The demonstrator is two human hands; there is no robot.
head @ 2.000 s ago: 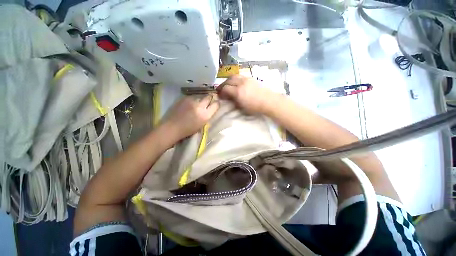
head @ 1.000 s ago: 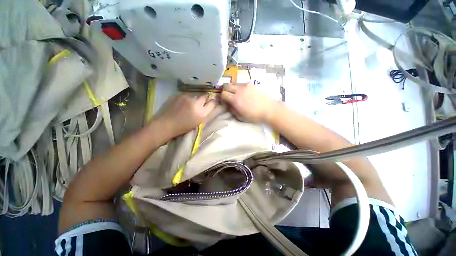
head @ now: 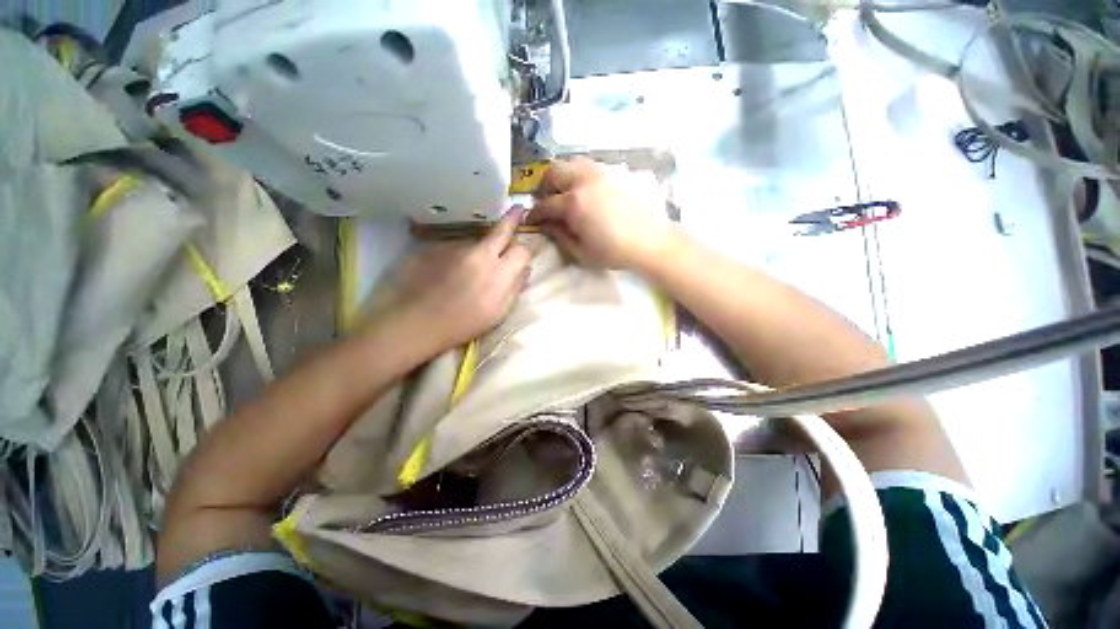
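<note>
A beige bag body (head: 553, 332) with a yellow binding tape (head: 439, 414) lies on the work plate and over my lap, its zipper opening (head: 540, 492) towards me. My left hand (head: 473, 277) grips its far end from the left. My right hand (head: 602, 218) pinches the same end from the right, fingertips close to the left ones. The yellow-orange clamp (head: 531, 176) is just beyond my fingers, beside the white machine head (head: 356, 111). The bag's edge is partly hidden by my fingers.
Red-and-black thread snips (head: 847, 218) lie right of the clamp. A dark cord (head: 983, 144) is at the upper right. Bags with hanging straps (head: 86, 283) are heaped at the left. A long strap (head: 958, 366) runs off to the right; more straps lie at the upper right.
The view has shifted slightly. The clamp, seen raised or tilted a second ago, now shows flatter beyond my fingers. My left fingertips have moved a little closer to the clamp; both hands keep their hold.
</note>
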